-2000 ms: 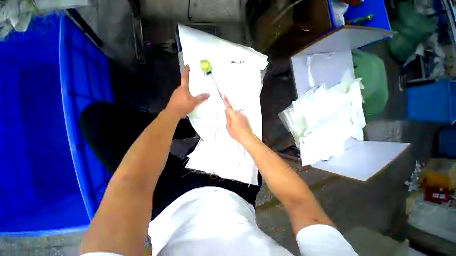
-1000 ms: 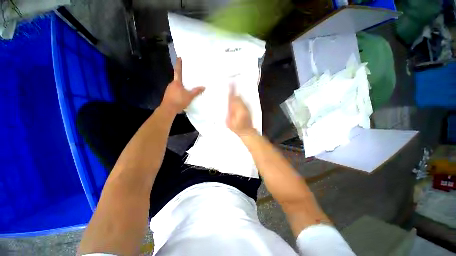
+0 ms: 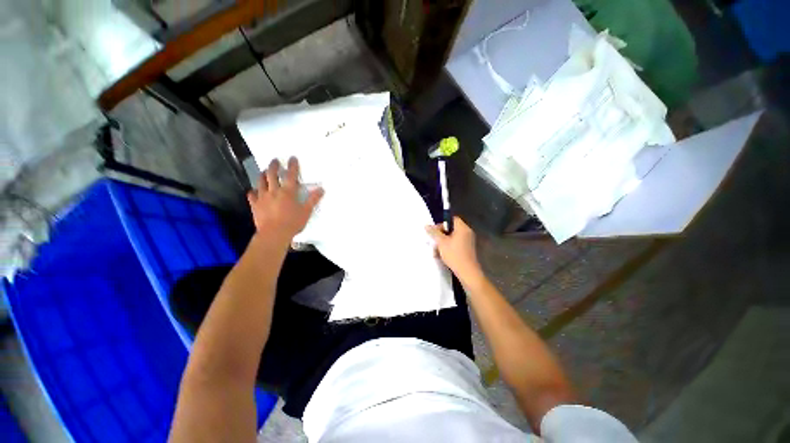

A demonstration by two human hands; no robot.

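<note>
White fabric panels [image 3: 355, 190] lie over the padded block and down onto my lap, with small dark marking near the far end. A strip of the block's yellow printed wrapping [image 3: 394, 137] shows at the panels' right edge. My left hand [image 3: 284, 206] lies spread on the left part of the panels. My right hand [image 3: 456, 247] is closed on the black grip of the mallet [image 3: 444, 177] at the panels' right edge. The mallet's yellow-green head points away from me, beside the block and off the fabric.
A blue plastic crate [image 3: 165, 303] stands at my left leg. An open carton [image 3: 693, 186] holding a pile of white panels [image 3: 580, 138] is at the right. A brown-edged table [image 3: 173, 54] with white fabric is at the upper left. A green bag [image 3: 645, 43] is behind the carton.
The view has turned. The mallet, earlier over the panels and then blurred above their far end, is now beside their right edge. My left hand's fingers are spread wider on the fabric.
</note>
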